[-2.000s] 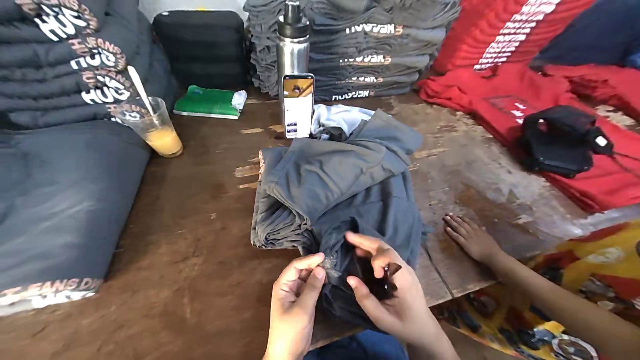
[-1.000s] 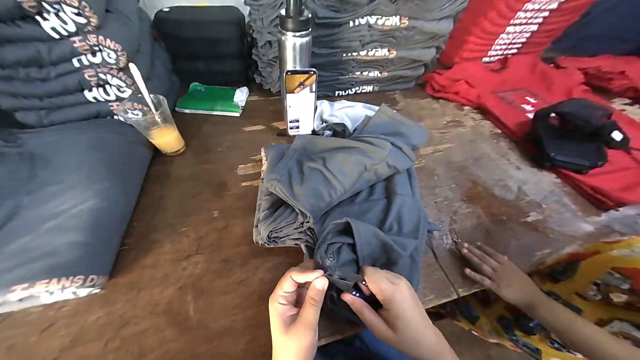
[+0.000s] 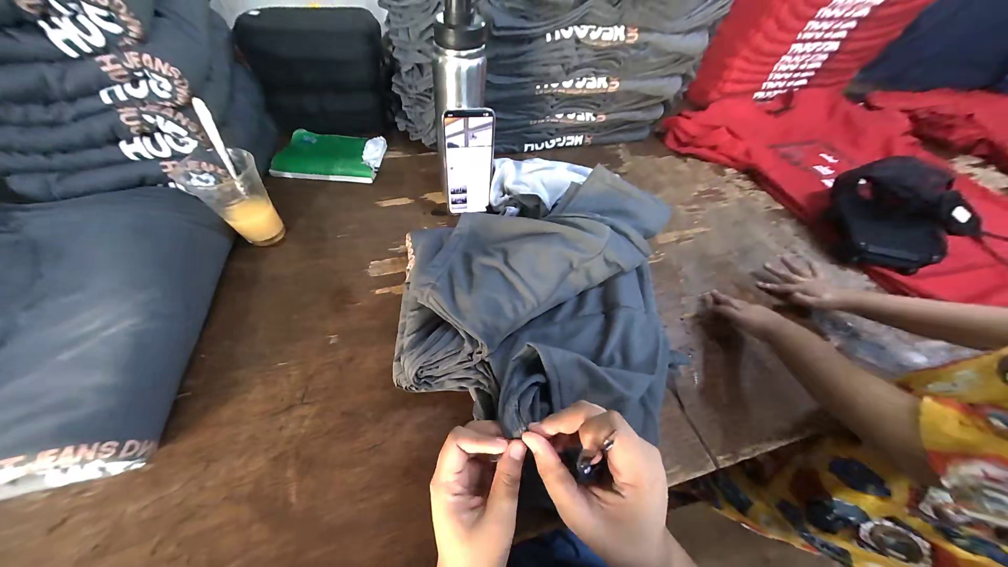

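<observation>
A pile of folded dark grey garments (image 3: 551,276) lies on the wooden table in front of me. At its near edge, my left hand (image 3: 476,480) pinches the rolled edge of the grey fabric between thumb and index finger. Touching it on the right, my right hand (image 3: 602,480) pinches the same edge with thumb and index finger. A small dark metal tool (image 3: 587,465), perhaps thread snips, is tucked inside the right palm; my fingers hide most of it.
A smartphone (image 3: 468,161) leans on a steel bottle (image 3: 461,75). A cup with orange drink (image 3: 256,216) and a green packet (image 3: 327,156) stand left. Stacked dark garments (image 3: 87,315) fill the far left. Red shirts (image 3: 795,150) and a black device (image 3: 890,213) lie right, near another person's hands (image 3: 795,283).
The dark tool was between my fingers at the fabric one second ago; now it sits back in my right palm. The other person's second hand has come into view on the table.
</observation>
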